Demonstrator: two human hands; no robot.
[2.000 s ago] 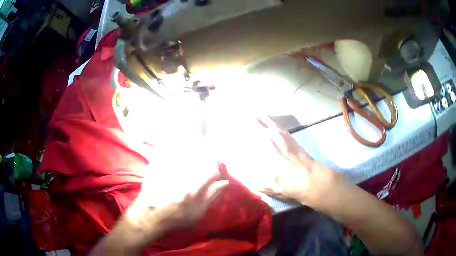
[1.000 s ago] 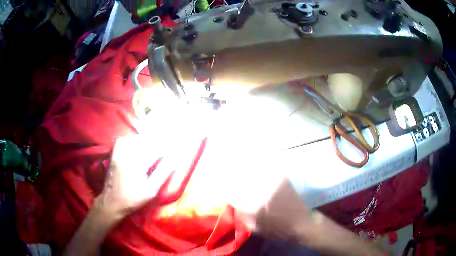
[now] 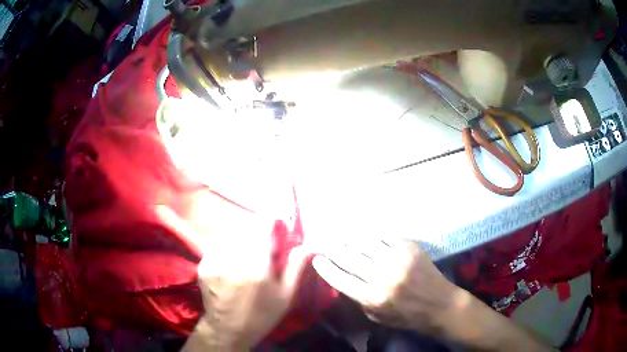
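Note:
The red fabric (image 3: 124,172) lies bunched left of the needle area and over the front edge of the white machine bed (image 3: 481,199). My left hand (image 3: 240,275) is on the fabric at the front edge, thumb and fingers around a fold. My right hand (image 3: 385,275) is beside it, its bent fingers at the same fold; glare hides whether they pinch the cloth. The presser foot (image 3: 275,108) is above and beyond both hands, mostly lost in glare. The machine head (image 3: 385,34) spans the top.
Scissors (image 3: 505,148) with orange-brown handles lie under the arm at right. The control panel (image 3: 606,136) is at the bed's right corner. Red pieces with white print (image 3: 557,234) hang at lower right. A green bottle (image 3: 24,210) stands at far left.
The hands have come close together at the front edge. My left hand moved right and down, my right hand up and its fingers bent. The view shifted, so the machine appears higher.

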